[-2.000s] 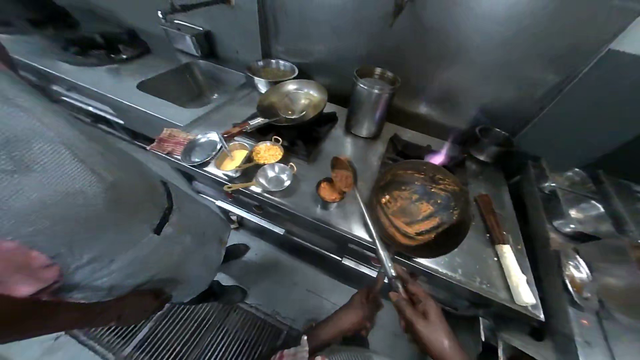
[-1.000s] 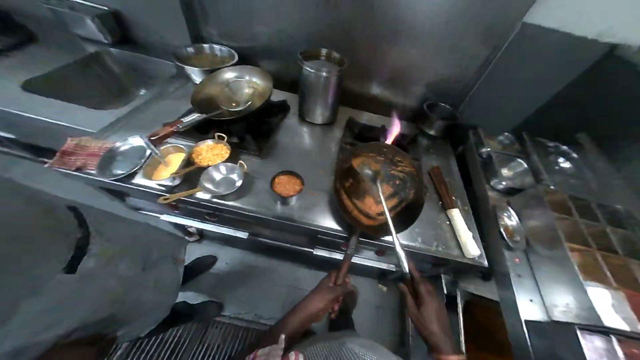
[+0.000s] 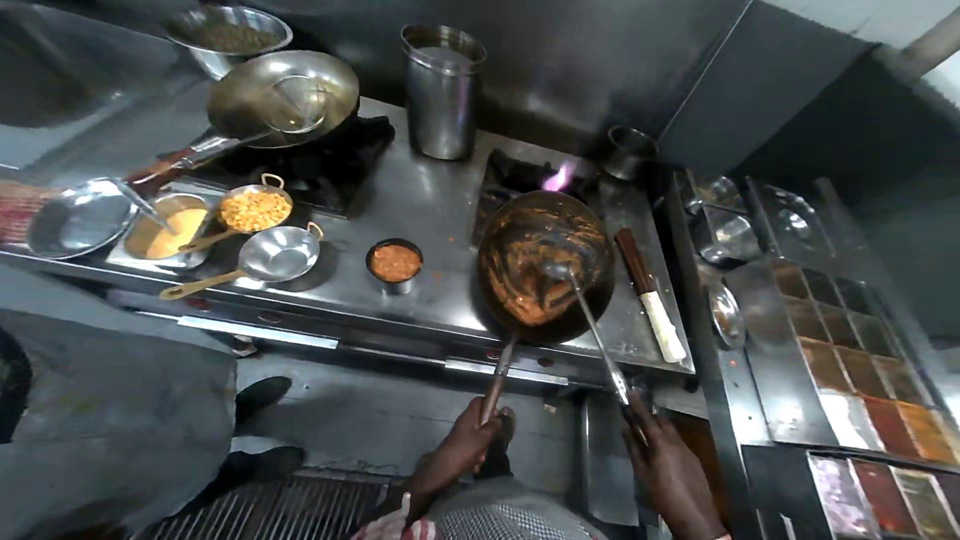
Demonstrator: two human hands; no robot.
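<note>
My left hand (image 3: 466,441) grips the handle of a dark frying pan (image 3: 546,262) on the right burner, where a flame shows at the pan's far rim. In my right hand (image 3: 664,457) is a long metal ladle (image 3: 596,330), its bowl down in the pan among orange-brown sauce smeared over the bottom and sides. To the pan's left stands a small metal cup (image 3: 395,266) filled with orange-red sauce. A brown-and-white handled tool (image 3: 651,296) lies right of the pan; its working end cannot be told.
Along the left stand an empty small pan (image 3: 279,255), a small pan of yellow pieces (image 3: 255,210), a container of yellow sauce (image 3: 169,231) and a larger pan (image 3: 283,97) with a ladle. A tall steel pot (image 3: 442,97) stands behind. Spice trays (image 3: 862,367) are at right; a person (image 3: 112,420) stands at left.
Two seconds ago the ladle held orange-red sauce above the small cup; its bowl is now in the pan. My left hand has taken the pan's handle. The view has shifted right.
</note>
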